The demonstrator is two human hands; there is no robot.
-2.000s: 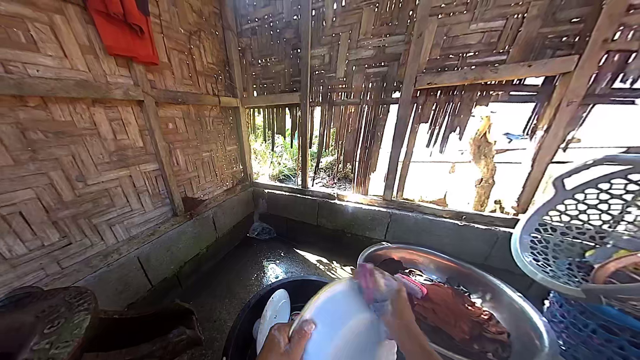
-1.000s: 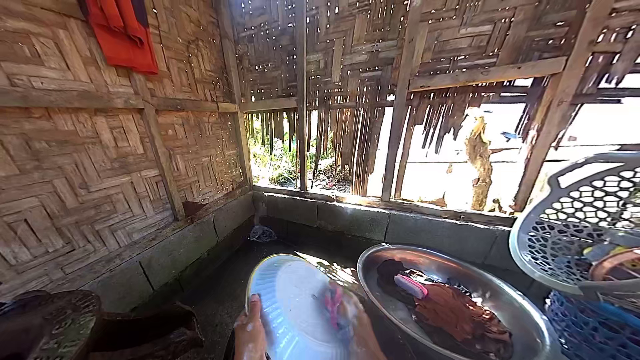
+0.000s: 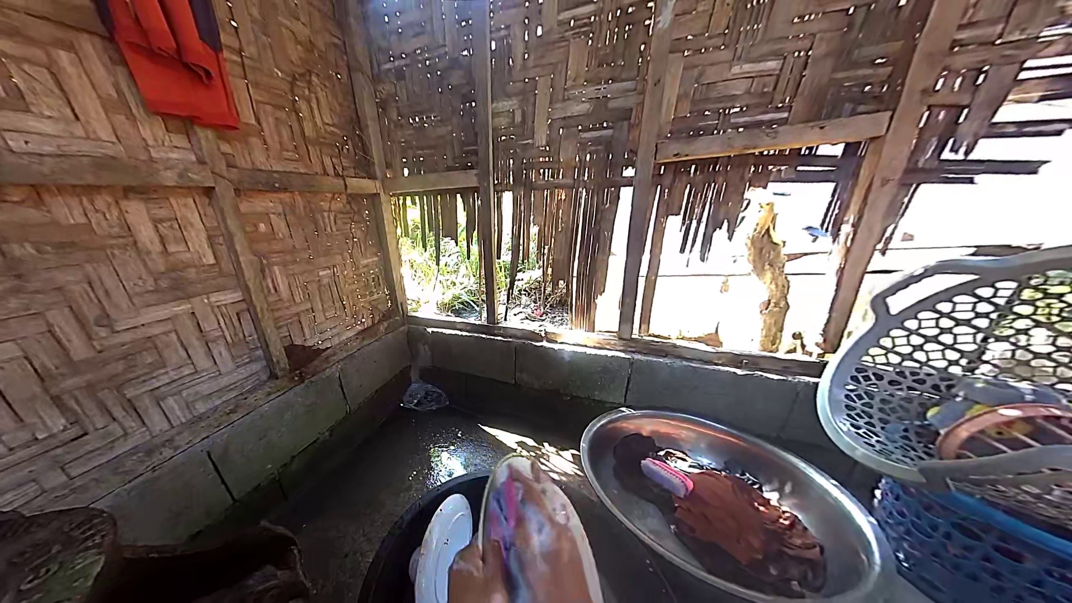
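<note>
At the bottom centre my left hand (image 3: 476,576) grips the near edge of a white plate (image 3: 578,536), which is tilted steeply over a dark tub (image 3: 389,557). My right hand (image 3: 548,544) presses a pink and purple cloth or scrubber (image 3: 507,511) against the plate's face, with suds on the fingers. Another white dish (image 3: 444,544) leans in the tub, left of my hands. To the right, a metal basin (image 3: 607,494) holds brown wet cloth (image 3: 737,519) and a pink scrub brush (image 3: 667,477).
A grey plastic basket (image 3: 888,394) with items inside rests above a blue one (image 3: 963,536) at the right. Concrete blocks (image 3: 578,373) edge the wet floor under woven walls. Dark objects (image 3: 59,544) stand at the lower left. Red cloth (image 3: 172,67) hangs above.
The plate, facing up with its broad face a second ago, is now turned steeply on its side. My right hand has moved left with it, and the dark tub with the other dish shows again.
</note>
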